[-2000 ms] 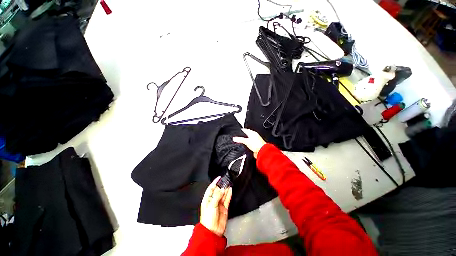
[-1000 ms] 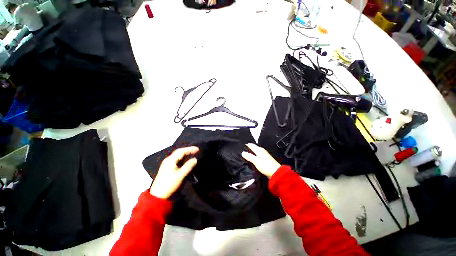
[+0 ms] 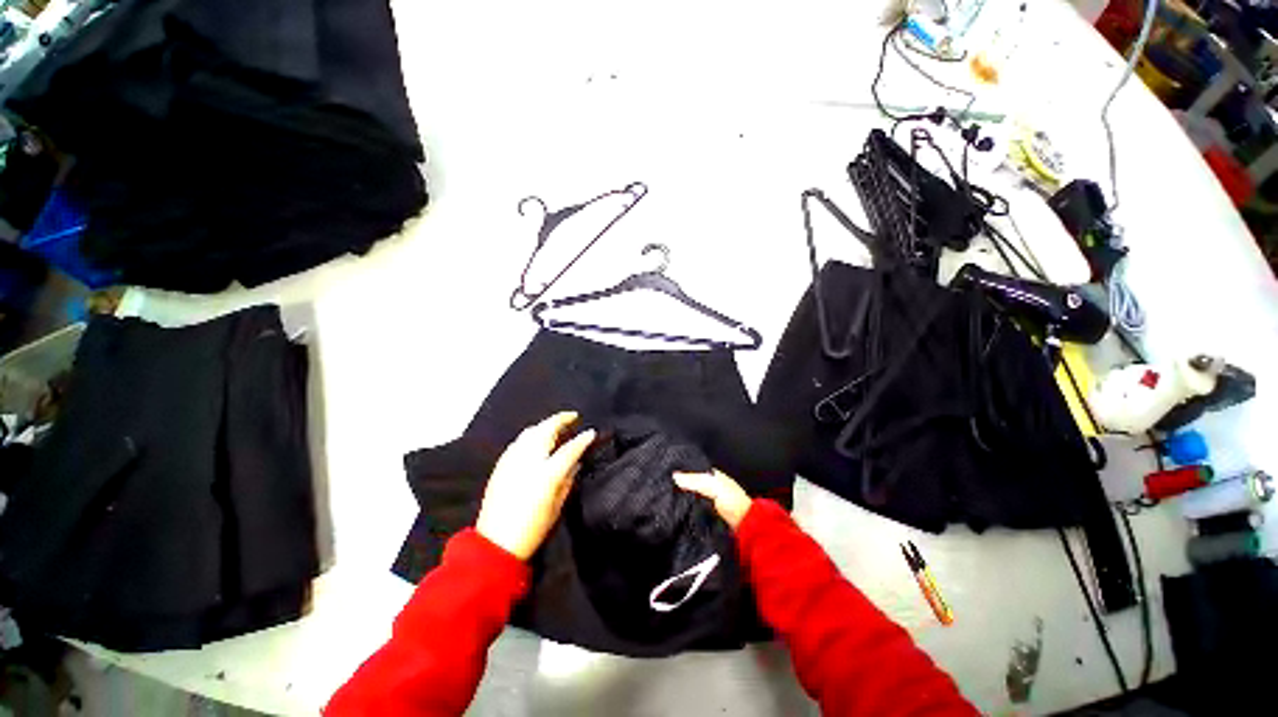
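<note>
A black skort [image 3: 491, 406] lies on the white table in front of me, its narrow waistband edge away from me. Its shiny, ribbed lining [image 3: 638, 511] bulges out in the middle, with a white loop [image 3: 684, 583] showing near the front. My left hand [image 3: 536, 483] is at the lining's left side, with its fingertips on the cloth. My right hand [image 3: 718, 493] holds the lining's right edge, its fingers partly hidden. Two thin black hangers lie just beyond the waistband, the nearer one [image 3: 652, 290] almost touching it.
A folded black stack [image 3: 154, 476] lies left, a larger heap [image 3: 238, 154] behind it. At right are black garments [image 3: 939, 406] under hangers, bunched hangers [image 3: 911, 196], a gun-shaped tool [image 3: 1037, 304], cables, a white bottle [image 3: 1142, 397], thread spools [image 3: 1177, 482] and orange-handled snips [image 3: 928, 586].
The opened cloth has closed into a raised bulge of lining, with the white loop nearer me. Both hands have moved inward, closer together. The camera view has shifted.
</note>
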